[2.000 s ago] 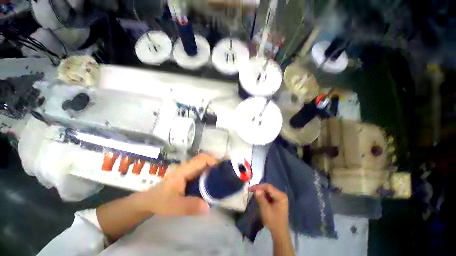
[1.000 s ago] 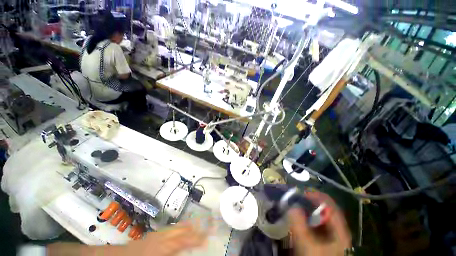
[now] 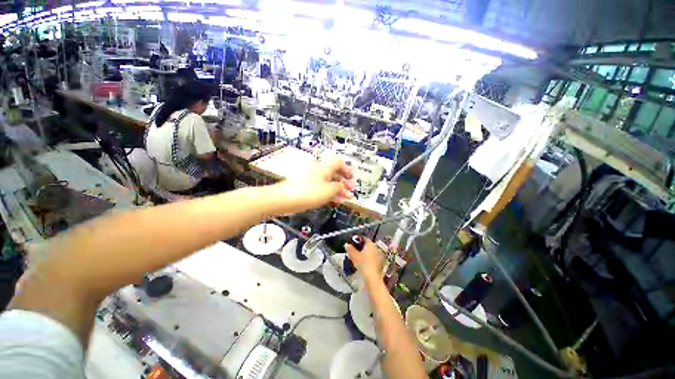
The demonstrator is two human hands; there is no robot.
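Note:
My right hand [image 3: 368, 260] reaches out over the row of white cone holder discs [image 3: 264, 239] and is closed around a dark navy thread cone [image 3: 357, 242]. Only the cone's upper end shows; the hand and wrist hide its base, so I cannot tell whether it rests on a disc. My left hand [image 3: 326, 183] is raised further forward, left of the thread stand's pole [image 3: 431, 159], with fingers bent. No thread is visible in it. Another navy cone [image 3: 304, 243] stands on a disc left of my right hand.
The white sewing machine [image 3: 181, 307] lies below my left forearm. A metal arm with a wire loop [image 3: 419, 219] crosses right of my right hand. Another navy cone [image 3: 474, 290] is on a right-hand disc. A seated person [image 3: 180, 141] works ahead on the left, beside a white table [image 3: 285, 161].
The view has tilted upward. My right hand has moved from the lower right, up and left, with the cone. My left hand has risen from low over the machine to above the discs.

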